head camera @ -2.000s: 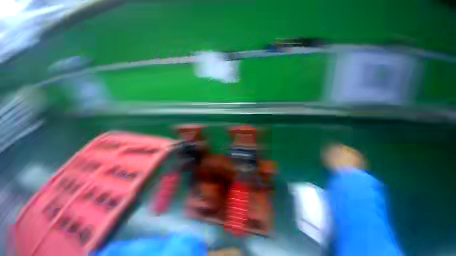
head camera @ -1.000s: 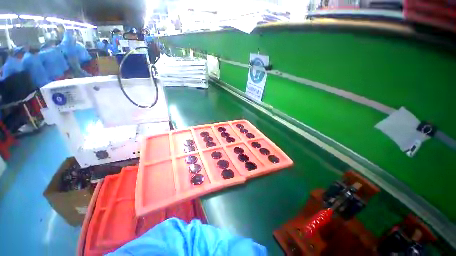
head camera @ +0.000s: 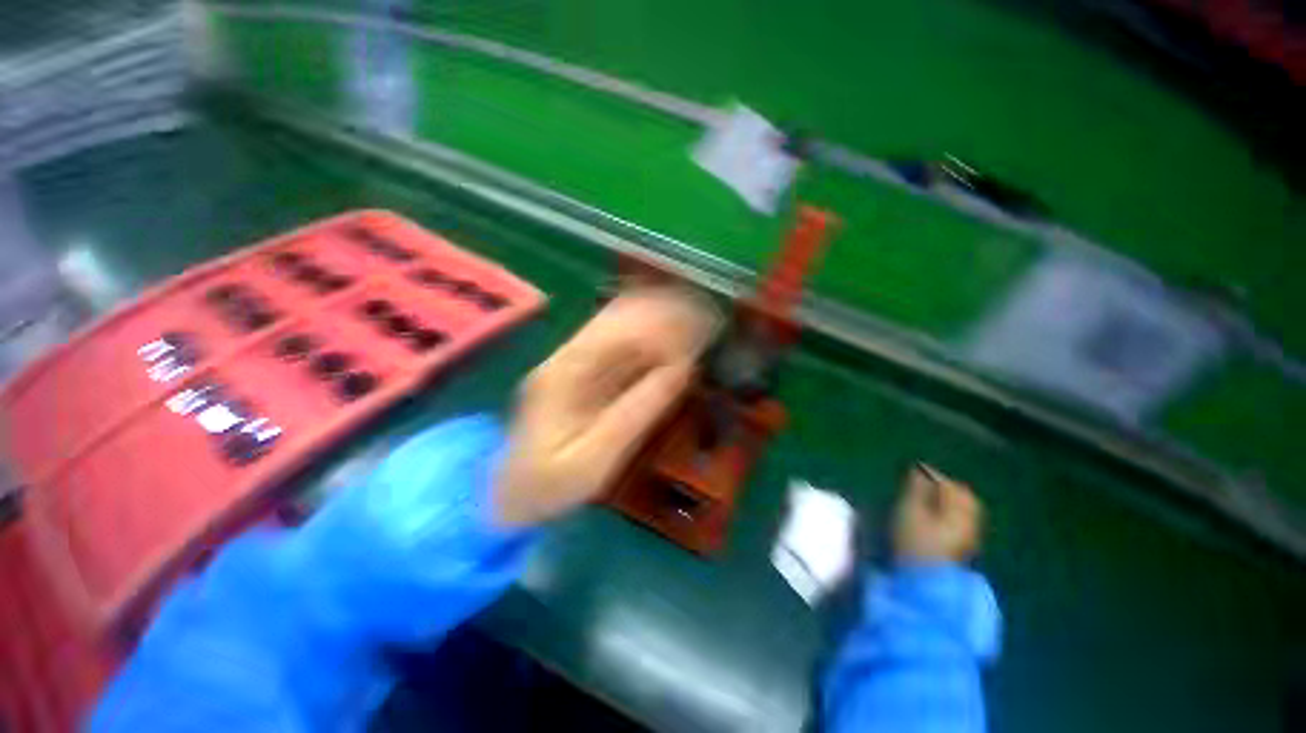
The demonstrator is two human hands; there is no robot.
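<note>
The holding fixture [head camera: 695, 480] lies on the dark-green bench, blurred. Its right clamp handle grip [head camera: 795, 261] stands up. My left hand [head camera: 602, 394] is over the fixture's left station and hides it; whether it grips the handle there is hidden. My right hand [head camera: 938, 518] is right of the fixture, fingers curled, with a small dark thing at the fingertips too blurred to name. The salmon-pink parts tray [head camera: 108, 530] is at the left, with dark round parts [head camera: 344, 375] grouped in its compartments.
A crumpled white cloth or tissue [head camera: 816, 541] lies between the fixture and my right hand. The green partition [head camera: 573, 158] with clipped papers [head camera: 748, 155] runs behind the bench. Redder trays [head camera: 50, 652] show at the lower left edge.
The view has swung right from the tray and white machine back to the fixture. The right handle grip, lying down two seconds ago, now stands up. My left hand has come over the fixture.
</note>
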